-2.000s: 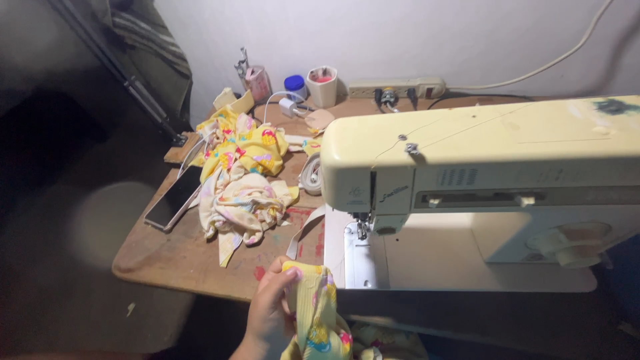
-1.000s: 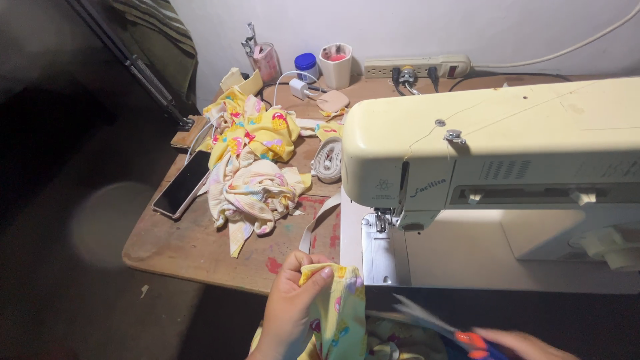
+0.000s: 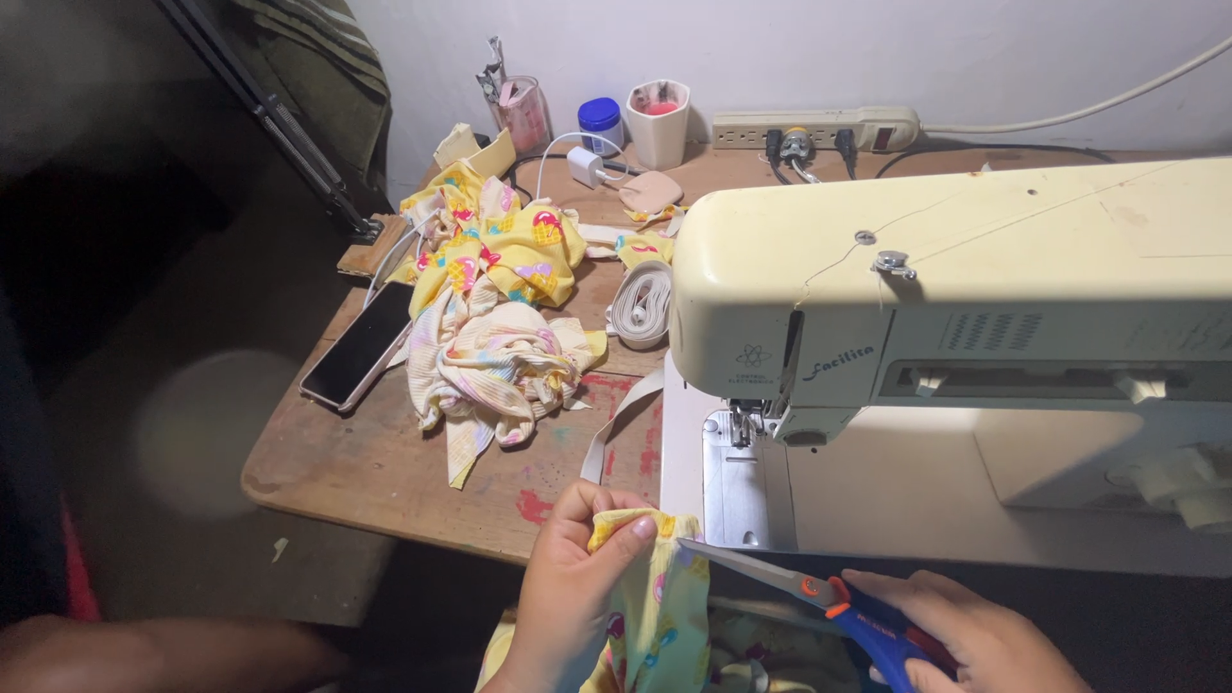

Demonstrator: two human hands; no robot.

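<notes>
Pinched between the thumb and fingers of my left hand (image 3: 587, 568) is the gathered top edge of a yellow printed fabric piece (image 3: 664, 597), which hangs down below the table edge. My right hand (image 3: 962, 635) holds scissors (image 3: 818, 592) with blue and orange handles. The blades look nearly closed, and their tip is at the fabric's edge, just right of my left thumb. Behind both hands stands a cream sewing machine (image 3: 924, 250), with its needle and presser foot over a metal plate (image 3: 736, 481). Part of the right hand's grip is hidden by the handles.
On the wooden table (image 3: 346, 472) lie crumpled printed fabric (image 3: 500, 356), a phone (image 3: 361, 346), a coil of white elastic (image 3: 640, 306) and a charger (image 3: 584, 166). A white cup (image 3: 658, 125), a blue-lidded jar (image 3: 601, 125) and a power strip (image 3: 818, 130) line the wall. A lamp arm (image 3: 289, 135) rises at left.
My right hand was out of view at first, then came in at lower right with the scissors spread. The scissors have moved to the fabric's edge and their blades have come together. My left hand keeps the fabric.
</notes>
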